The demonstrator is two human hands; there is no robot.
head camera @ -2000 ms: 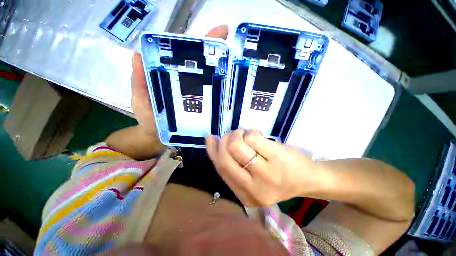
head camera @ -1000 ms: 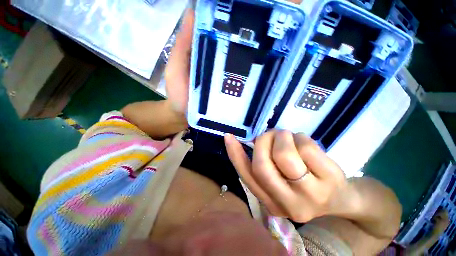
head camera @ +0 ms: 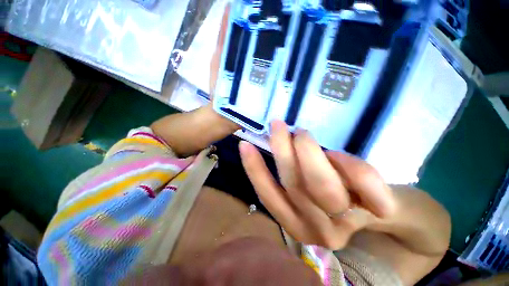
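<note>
Two light-blue phone housings are held up side by side, open insides facing me and top ends cut off by the picture's edge. The left housing (head camera: 255, 89) is in my left hand (head camera: 216, 61), which is mostly hidden behind it. The right housing (head camera: 318, 106) looks larger and nearer, and is tilted and blurred. My right hand (head camera: 318, 179) is at its lower end, with fingertips on the edge where the two housings meet and one finger apart below. Black strips and a dotted metal plate (head camera: 339, 84) show inside.
A white-lined tray (head camera: 95, 33) lies at the upper left, and a white liner (head camera: 441, 111) is behind the housings at right. A cardboard box (head camera: 42, 100) stands at left. Trays with housings (head camera: 494, 243) are at lower right. The floor is green.
The housings have come nearer and higher in view. The right one has tilted and now looks larger than the left. My right hand's fingers have spread and shifted at the lower edges.
</note>
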